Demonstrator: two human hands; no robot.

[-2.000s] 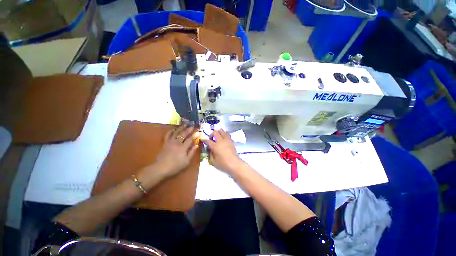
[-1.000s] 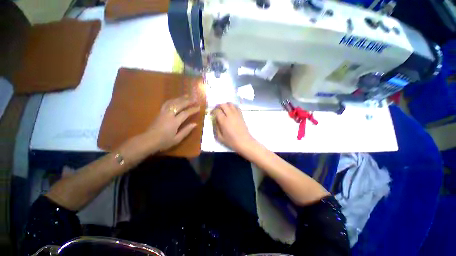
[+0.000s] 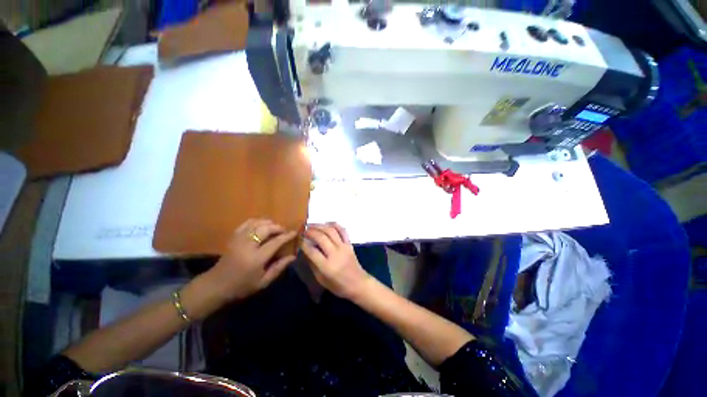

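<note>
A brown square panel (image 3: pixel 232 182) lies flat on the white table, its right edge under the head of the sewing machine (image 3: pixel 387 70), where a lamp shines brightly. My left hand (image 3: pixel 254 260) is on the panel's near edge by its right corner, fingers closed on it. My right hand (image 3: pixel 332 257) pinches the same corner from the right, fingertips touching or nearly touching my left hand's. The needle is lost in the glare. Small white labels (image 3: pixel 369 153) lie loose on the machine bed right of the needle area.
Red-handled snips (image 3: pixel 456 184) lie right of the labels. Stacked brown panels (image 3: pixel 89 116) lie at the left; another brown piece (image 3: pixel 205 32) shows behind the table. A blue bin (image 3: pixel 639 271) with grey-white cloth (image 3: pixel 554 306) stands at the right. The table's front edge (image 3: pixel 465 231) is near my hands.
Both hands have moved from beside the needle area down the panel's right edge to its near corner. The panel stays under the machine head. The camera view has shifted.
</note>
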